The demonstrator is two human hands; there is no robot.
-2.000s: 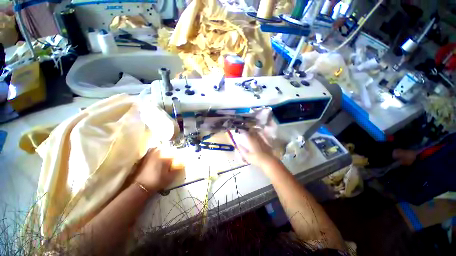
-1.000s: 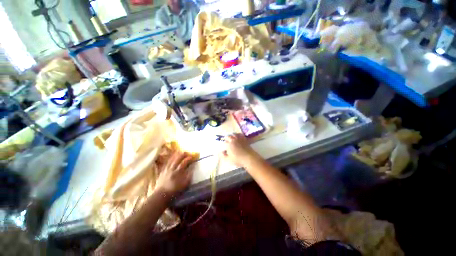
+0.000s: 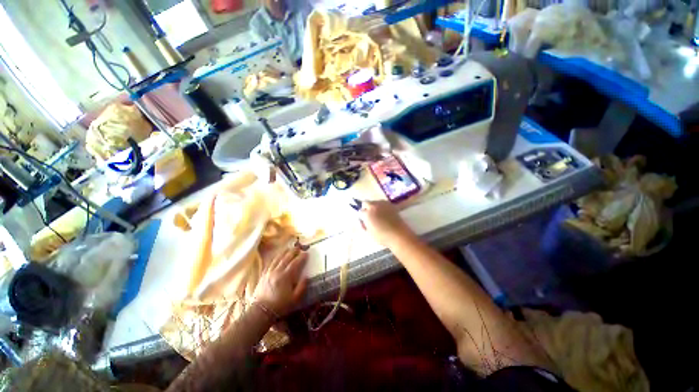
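Note:
A pale yellow fabric piece [image 3: 237, 237] lies in a loose heap left of the needle on the white table. My left hand [image 3: 283, 277] rests flat on its lower right edge, fingers apart. My right hand [image 3: 377, 220] is closed at the table's front, right of the needle, with the dark tips of the thread snips [image 3: 356, 204] poking out of the fist. The presser foot and needle area [image 3: 310, 186] of the white sewing machine [image 3: 368, 115] is brightly lit and blurred. A thin cream strip [image 3: 343, 277] hangs over the table edge.
A red-edged smartphone [image 3: 395, 178] lies under the machine arm. White crumpled scraps [image 3: 483, 176] are to its right, then a small parts tray [image 3: 550, 163] at the right end. A red thread cone [image 3: 360, 81] stands behind. Yellow fabric [image 3: 625, 208] is heaped low at right.
The view has turned and shifted. My right hand has come from under the machine arm to the front of the needle, uncovering the phone. My left hand has moved to the fabric's lower edge.

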